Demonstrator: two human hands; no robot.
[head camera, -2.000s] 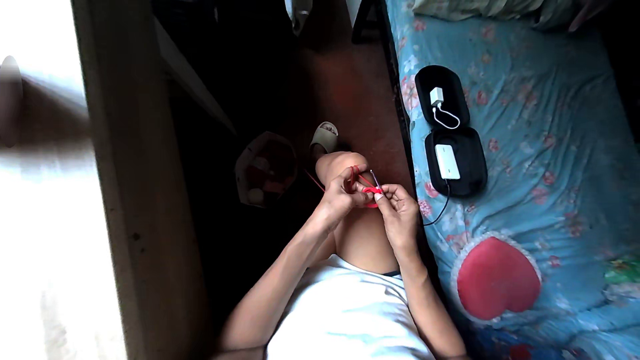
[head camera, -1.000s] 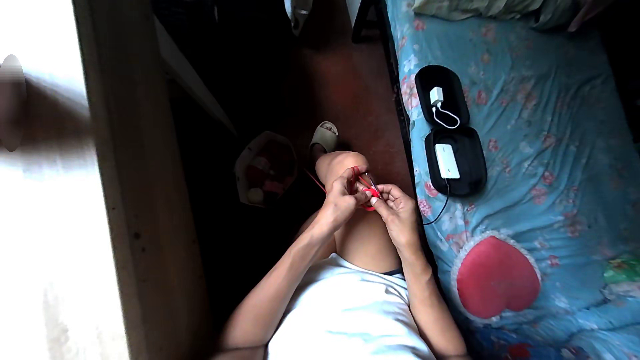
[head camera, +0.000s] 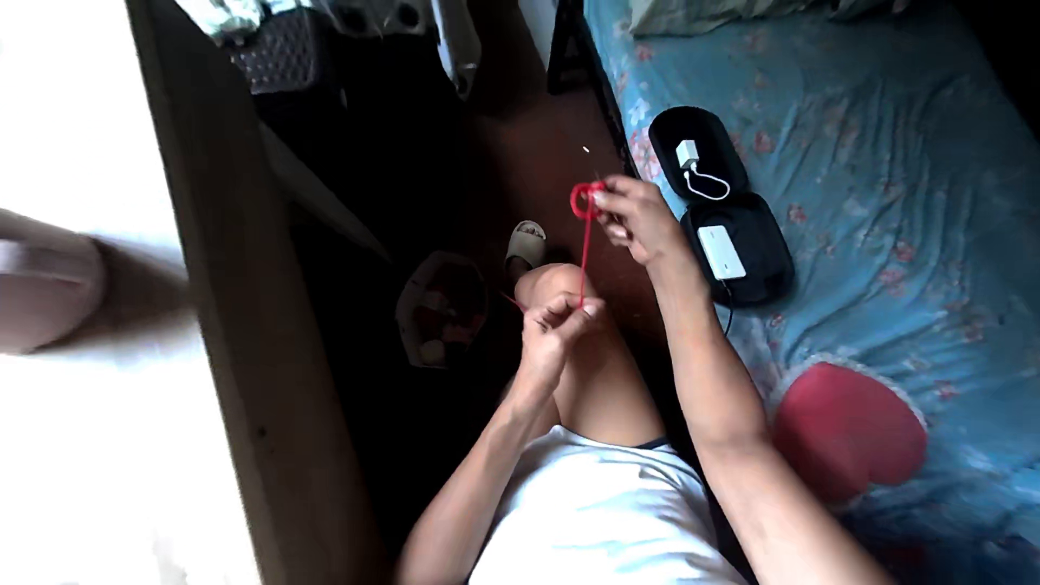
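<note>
My right hand (head camera: 638, 218) is raised over the floor beside the bed, its fingers closed on a small looped piece of red yarn work (head camera: 582, 201). A thin tool, seen only faintly, sticks up from those fingers. From the piece a taut strand of red yarn (head camera: 585, 256) runs down to my left hand (head camera: 559, 325), which pinches it above my thigh. More of the strand leaves the left hand toward the dark area at the left.
On the bed (head camera: 853, 162) at the right lie an open black case (head camera: 776, 276) with a white charger and a white device, and a red heart-shaped cushion (head camera: 849, 431). A container (head camera: 406, 325) stands on the floor. A wooden edge (head camera: 268, 406) runs along the left.
My right hand has moved up and away from my left hand with the red piece. The strand between them is now stretched out; before, both hands were close together.
</note>
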